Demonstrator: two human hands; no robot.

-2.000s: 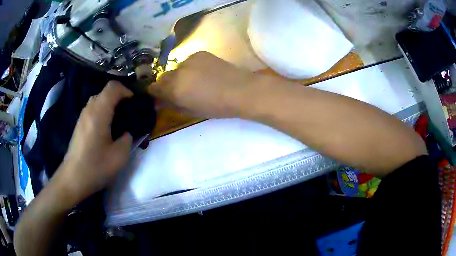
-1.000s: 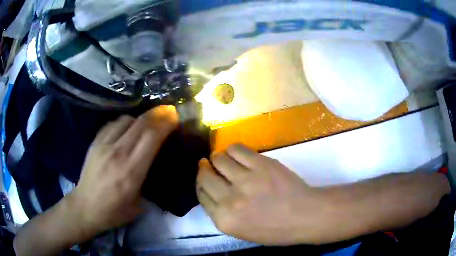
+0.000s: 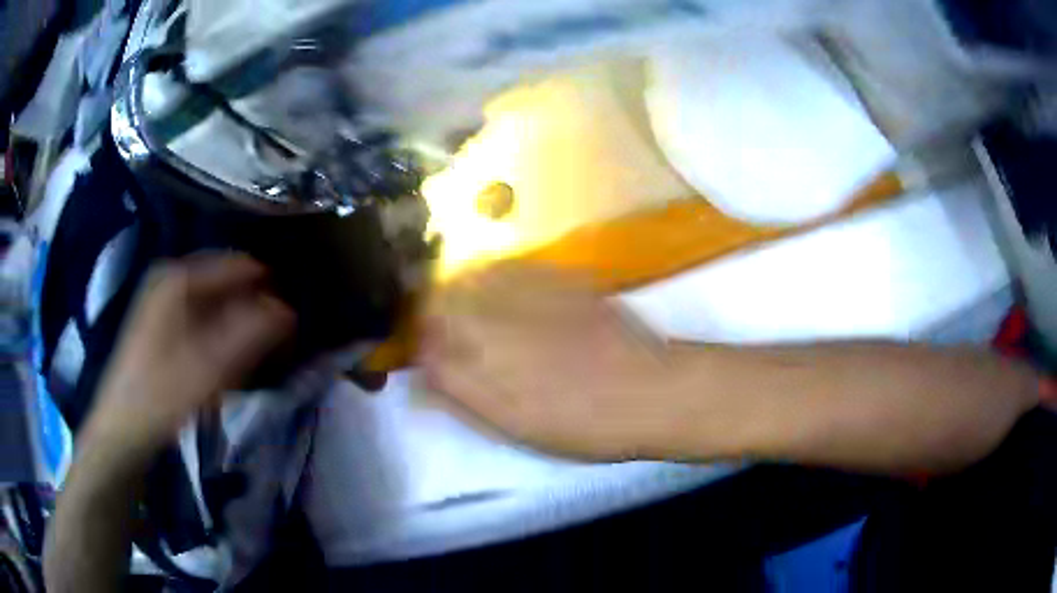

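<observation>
The black fabric (image 3: pixel 330 272) lies bunched left of and below the needle area, with pale grey parts showing at the left and below my left hand. My left hand (image 3: pixel 203 324) is blurred at the cloth's left side, fingers bent against it; I cannot tell if it grips. My right hand (image 3: pixel 522 348) is blurred, over the front of the bed just right of the cloth; its fingertips are unclear. The presser foot area (image 3: pixel 406 220) is dark and blurred beside the yellow-lit bed (image 3: pixel 556 174).
The white sewing machine head (image 3: pixel 522 46) spans the top. A rounded white pad (image 3: pixel 771 133) rests on the bed at right. An orange-brown strip (image 3: pixel 672 241) runs along the bed's front edge. A curved chrome bar (image 3: pixel 130 116) is at upper left. A blue object (image 3: pixel 817 559) shows below the table.
My left hand has moved left and lower relative to the needle. My right hand is nearer the needle area. The black cloth no longer hangs as far toward the front, and more pale grey cloth shows.
</observation>
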